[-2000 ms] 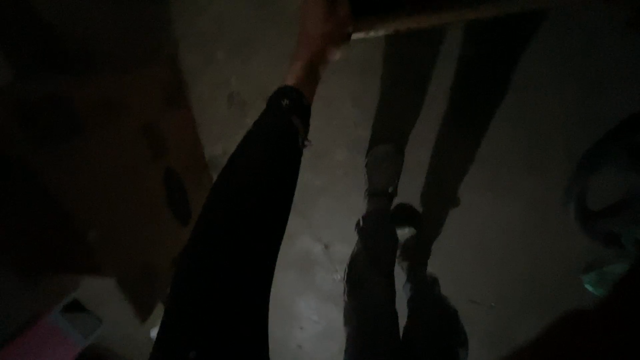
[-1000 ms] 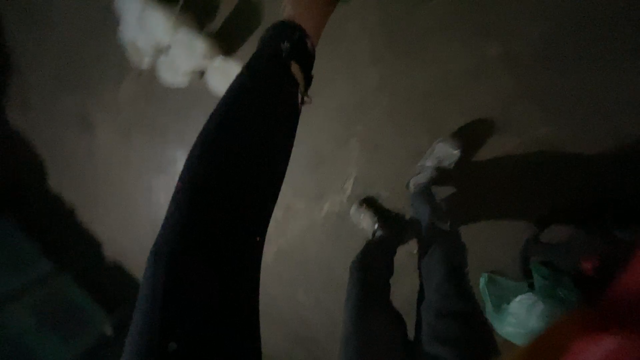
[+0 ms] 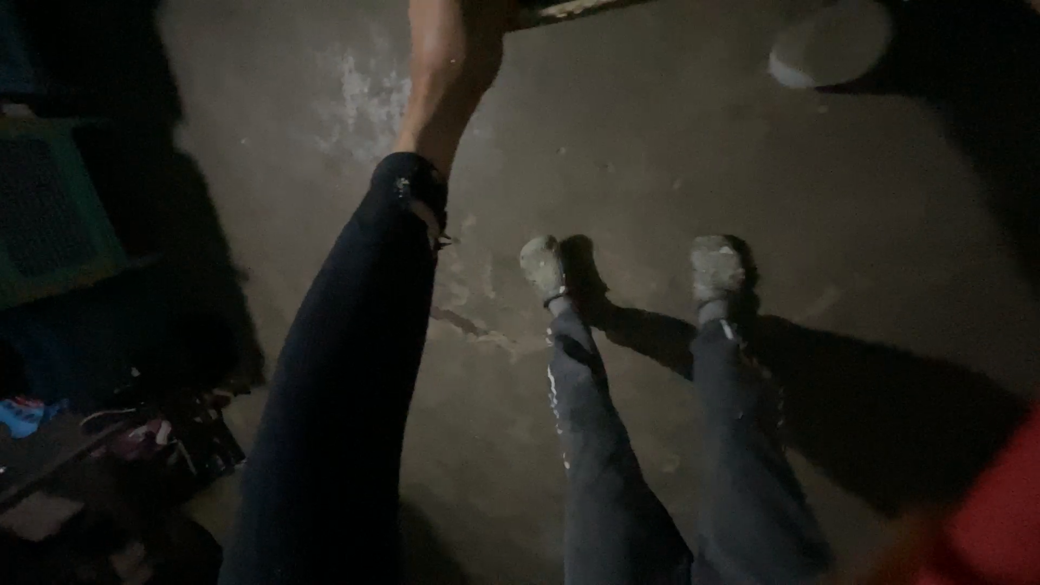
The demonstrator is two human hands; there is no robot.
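My left hand [image 3: 459, 41] is at the top edge of the head view, its arm in a long black sleeve reaching up from the bottom left. It grips a dark flat object with a pale edge [image 3: 573, 10]; most of that object and my fingertips are cut off by the frame. My right hand is not in view. Below and to the right, two legs in dark grey trousers [image 3: 605, 463] end in pale, dirty shoes [image 3: 717, 268] on the floor.
A whitish round object [image 3: 829, 45] rests on the concrete floor [image 3: 650, 154] at upper right. Along the left side are a green-framed item [image 3: 97, 211], a blue packet [image 3: 23, 416] and dark clutter. Blurred red material [image 3: 995, 504] fills the lower right corner.
The view has shifted over the floor. The feet, close together one second ago, now stand apart. The green plastic bag seen at lower right then is out of view.
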